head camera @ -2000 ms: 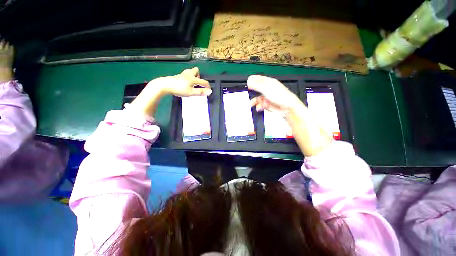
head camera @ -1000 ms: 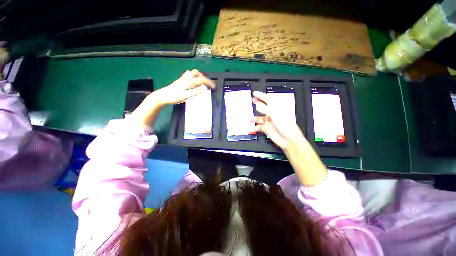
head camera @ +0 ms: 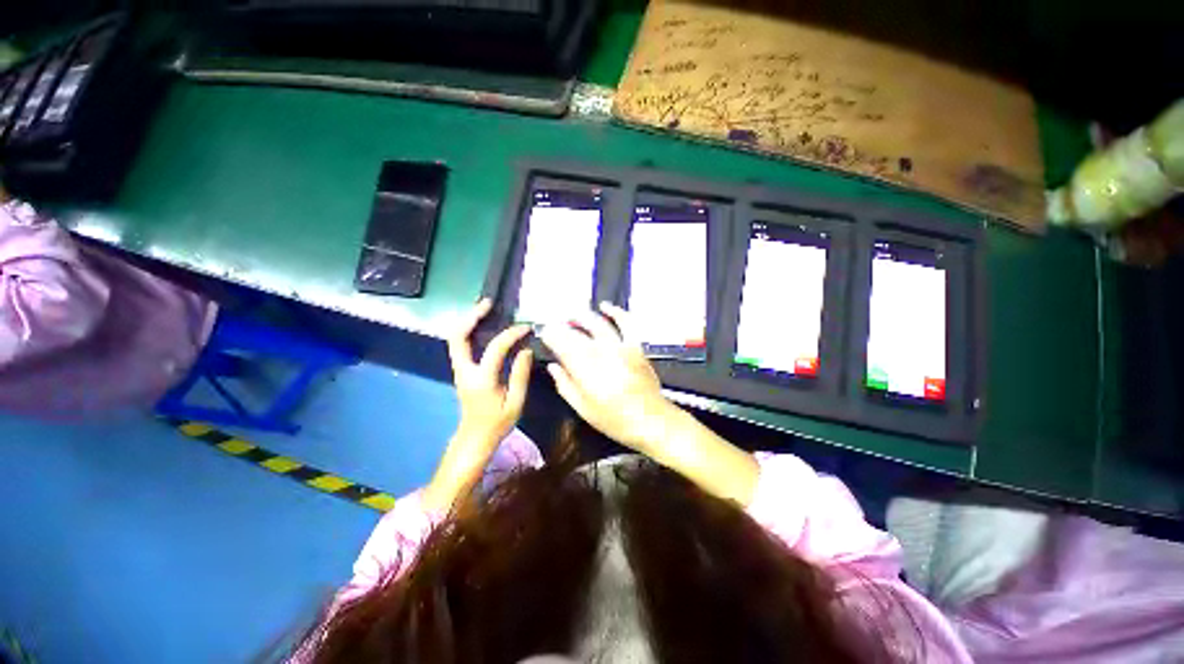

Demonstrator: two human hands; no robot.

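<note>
A dark foam tray with four slots lies on the green mat, each slot holding a smartphone with a lit white screen. The leftmost smartphone has its lower end partly hidden by my hands. My left hand is at the tray's lower left corner with fingers apart and holds nothing visible. My right hand lies over the near edge at the two left slots, fingers spread and no object seen in it. The two right smartphones show green and red marks at the bottom.
A dark separate smartphone lies left of the tray. A wooden board with handwriting and a yellow-green wrapped post are behind. Stacked trays stand far left. People in pink sleeves sit at both sides. A blue stool is lower left.
Both hands have moved down to the tray's near left edge, my right hand also leftward. The view has turned, and the tray appears tilted. All four screens are now largely uncovered.
</note>
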